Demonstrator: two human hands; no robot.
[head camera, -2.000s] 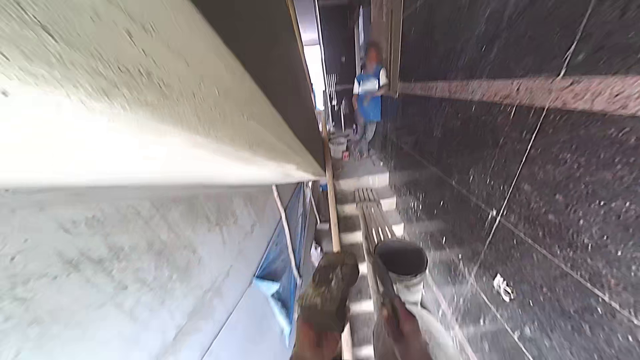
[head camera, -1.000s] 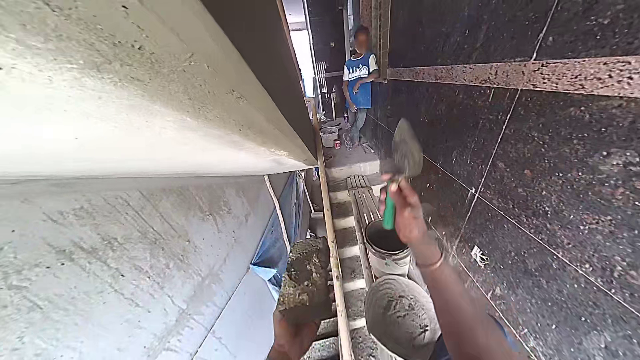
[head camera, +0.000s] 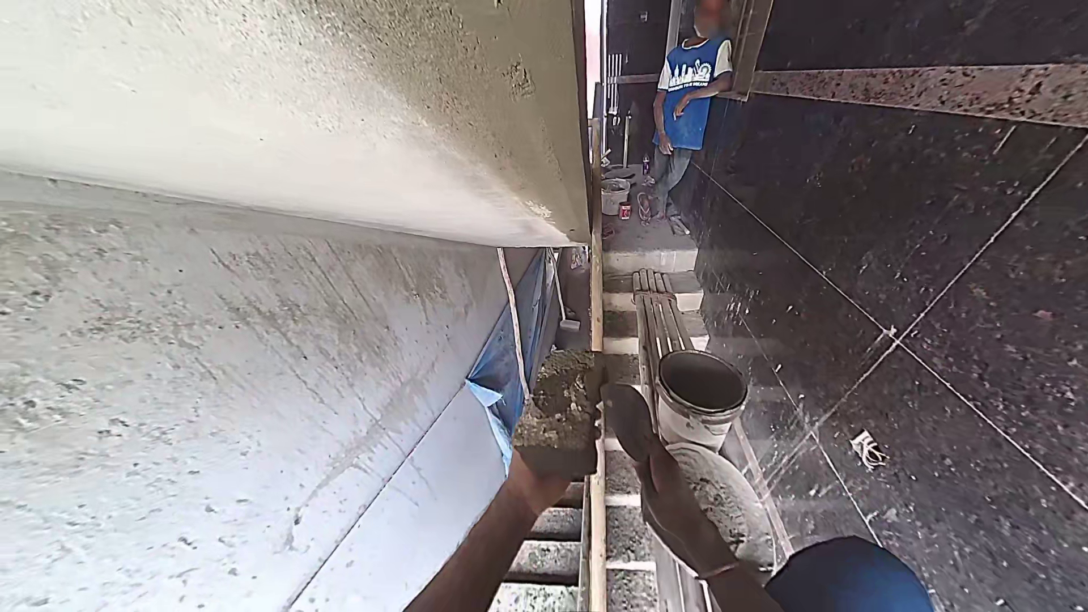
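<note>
My left hand (head camera: 537, 486) supports from beneath a flat board loaded with grey mortar (head camera: 557, 399), low in the middle of the head view. Just right of it, my right hand (head camera: 667, 484) is closed on a trowel (head camera: 627, 418), whose blade is close to the mortar's right edge; its handle is hidden by the fingers. Beyond the right hand stands a dark-mouthed bucket (head camera: 701, 408). A wider tub of grey mortar (head camera: 727, 501) sits nearer, partly behind my right forearm.
Stairs (head camera: 650, 259) rise ahead beside a long wooden pole (head camera: 597, 297) and a bamboo ladder (head camera: 663, 319). A person in a blue shirt (head camera: 690, 85) stands above, by a small bucket (head camera: 614, 197). Dark stone tiles (head camera: 850, 255) line the right; a plastered wall (head camera: 212, 340) lies left.
The trowel was raised above the bucket one second ago; it has come down and left, beside the mortar in my left hand. The person above remains standing.
</note>
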